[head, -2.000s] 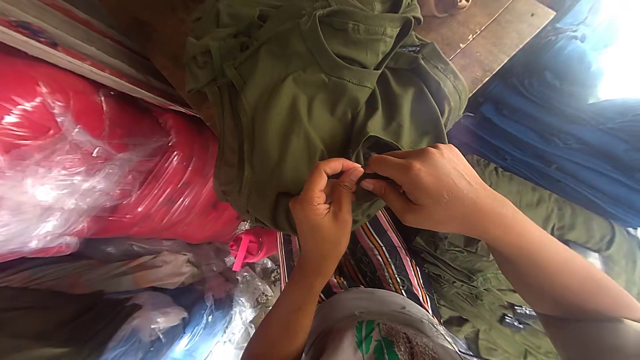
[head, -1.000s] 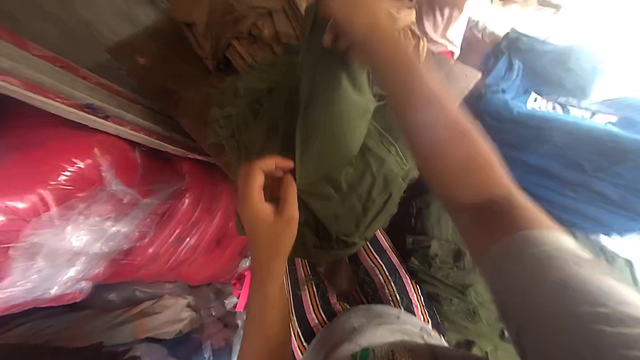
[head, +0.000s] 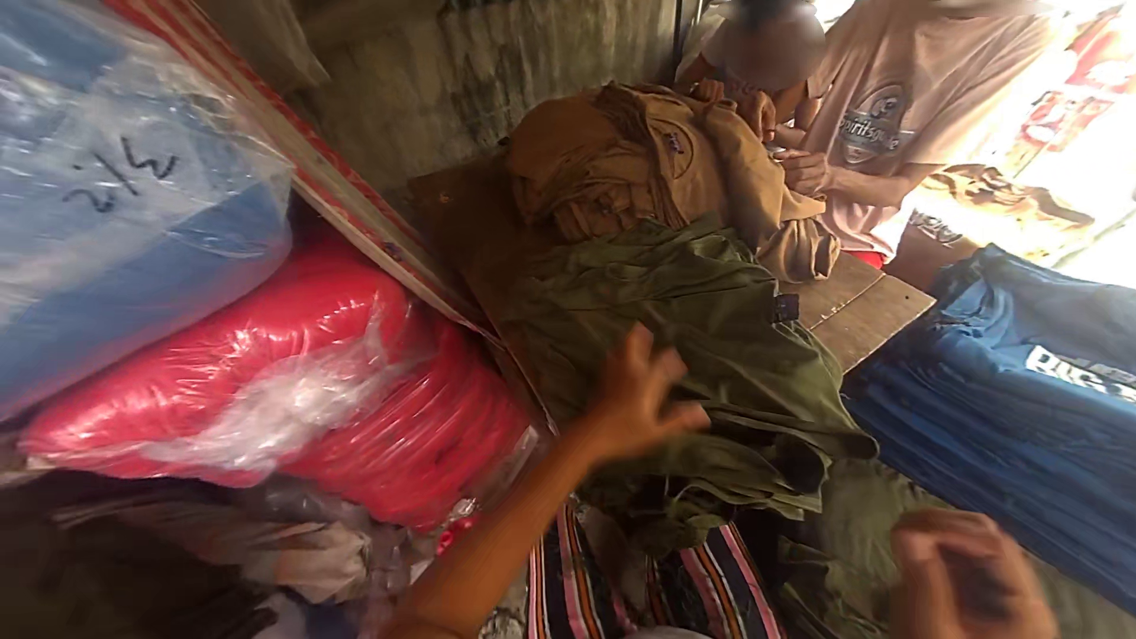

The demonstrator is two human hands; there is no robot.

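A pile of olive-green cloth garments [head: 701, 328] lies on a wooden board [head: 874, 311] in front of me, with a small dark tag at its right side. Over the pile's left part, my left hand [head: 643, 395] hovers or rests with fingers spread, slightly blurred; contact cannot be told. Low at the right, my right hand [head: 972, 577] is curled and blurred, away from the pile. Something dark shows inside its curl, but whether that is a held thing or shadow is unclear.
Brown garments [head: 657, 160] are heaped behind the green pile. Beyond them two people [head: 923, 115] work with their hands near the brown cloth. Blue folded garments [head: 1003, 399] are stacked at right. Plastic-wrapped red [head: 355, 382] and blue [head: 133, 213] bundles stand at left; more green cloth lies low right.
My right hand has moved from the top of the green cloth to the lower right. My left hand's fingers have spread over the pile. The view has shifted, showing the brown heap and people.
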